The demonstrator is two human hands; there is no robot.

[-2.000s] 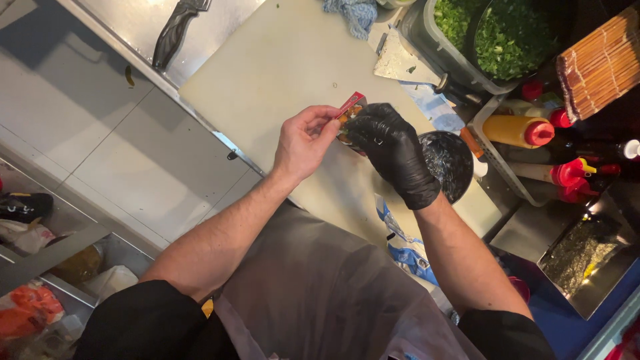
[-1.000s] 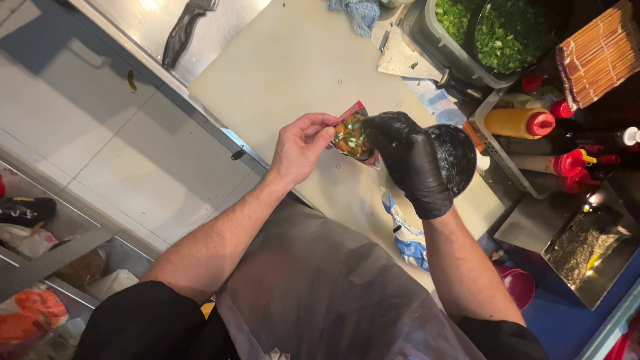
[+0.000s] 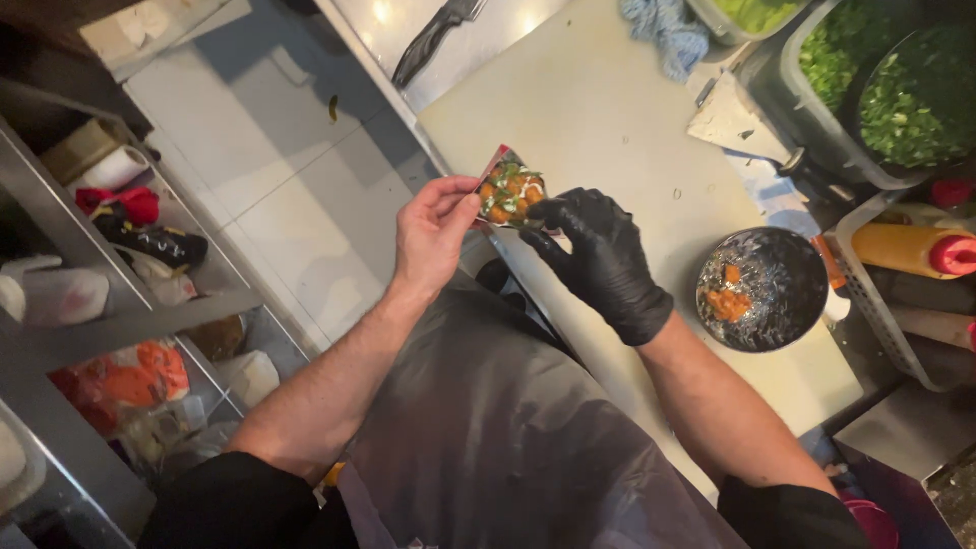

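My bare left hand [image 3: 435,229] pinches the left edge of a small red-edged paper packet [image 3: 492,162] between thumb and fingers. The packet lies open upward, filled with orange-brown food pieces [image 3: 509,191] topped with chopped greens and streaks of white sauce. My right hand [image 3: 598,255], in a black glove, has its thumb and fingertips at the packet's lower right side; whether they grip it I cannot tell. Right of that hand, a dark round bowl [image 3: 785,297] stands on the pale cutting board [image 3: 648,152], with some orange food bits [image 3: 728,303] inside.
A black-handled knife [image 3: 427,47] lies on the steel counter beyond the board. A blue cloth [image 3: 671,34], a broad white-bladed scraper [image 3: 732,122] and a tub of chopped greens [image 3: 808,114] are at the upper right. Sauce bottles [image 3: 907,248] fill a basket at right. Open drawers [image 3: 217,259] stand left.
Both hands and the packet have moved left, away from the bowl, to the board's near edge. The bowl's inside, partly hidden by the gloved hand before, now shows. The view has shifted left.
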